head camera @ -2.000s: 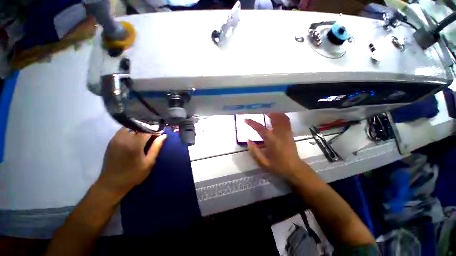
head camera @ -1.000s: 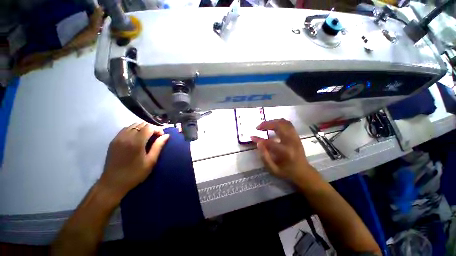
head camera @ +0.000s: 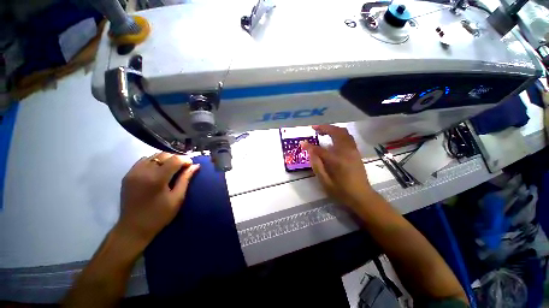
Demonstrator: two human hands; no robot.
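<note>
A navy-blue fabric panel [head camera: 195,240] lies under the head of the white sewing machine [head camera: 271,45] and hangs over the table's front edge. My left hand [head camera: 155,189] rests on the panel's left edge near the needle area, thumb and fingers at the cloth; the needle itself is hidden by the machine head. A smartphone [head camera: 295,153] lies flat under the machine arm, its screen pink-purple with a white upper part. My right hand [head camera: 342,162] is over the phone's right edge with fingers at the screen, holding nothing.
Dark snips or tweezers [head camera: 397,168] and a thin red item [head camera: 404,142] lie right of the phone. A black cord [head camera: 460,141] and navy cloth [head camera: 498,115] lie further right. A printed ruler [head camera: 289,225] runs along the table's front. Grey and blue bundles sit below right.
The phone screen has turned from mostly white to pink-purple. My right hand's fingers have shifted over the phone. My left hand stays at the fabric; the view has shifted slightly.
</note>
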